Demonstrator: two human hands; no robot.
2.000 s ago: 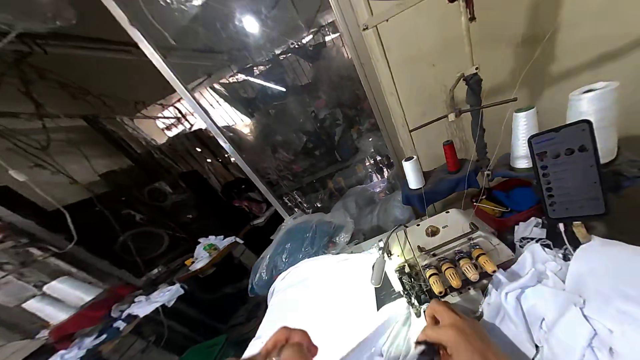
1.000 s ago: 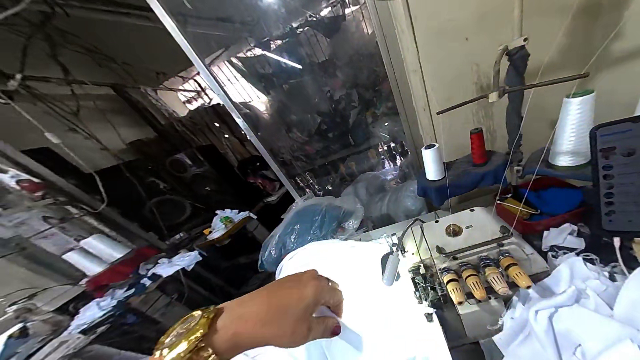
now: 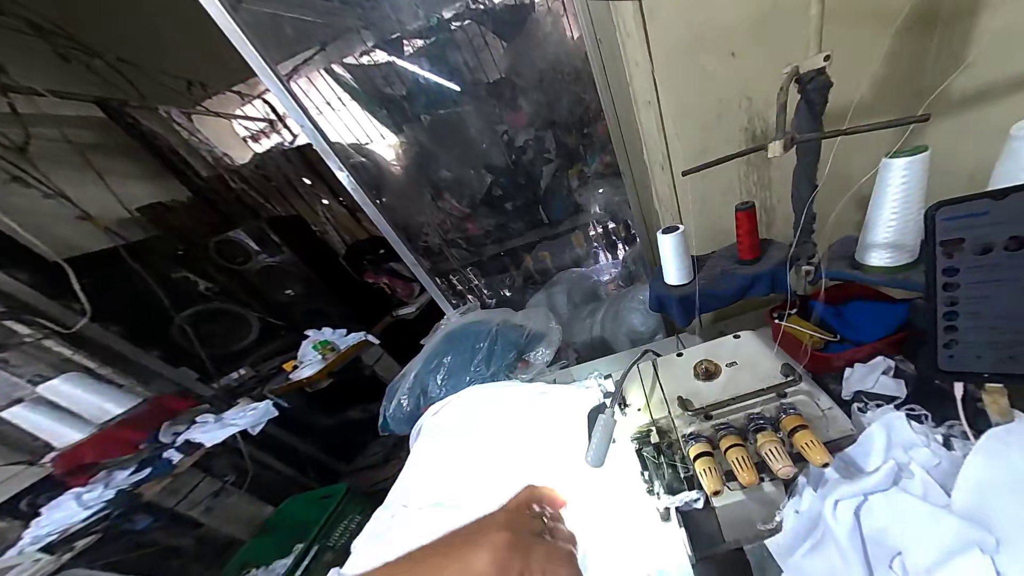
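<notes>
My left hand [image 3: 532, 532] comes in from the bottom edge, its fingers curled onto a large white cloth [image 3: 488, 448]; a ring shows on one finger, and the fingertips are partly hidden. To its right stands an overlock sewing machine [image 3: 744, 360] with several yellow tension knobs [image 3: 740, 456] on its front. A small grey lamp [image 3: 601, 438] on a bent stem hangs over the cloth, left of the needle area. The cloth reaches up to the machine's left side, brightly lit. My right hand is out of view.
White fabric pieces [image 3: 888, 496] are heaped right of the machine, below a propped phone [image 3: 976, 288]. Behind are thread cones [image 3: 894, 210] and a red basket [image 3: 868, 348]. A plastic-wrapped bundle [image 3: 472, 364] lies beyond the cloth; a green crate [image 3: 296, 524] stands lower left.
My right hand, at the machine's front two seconds ago, is out of view. My left hand has moved lower over the cloth since one second ago, and its watch no longer shows.
</notes>
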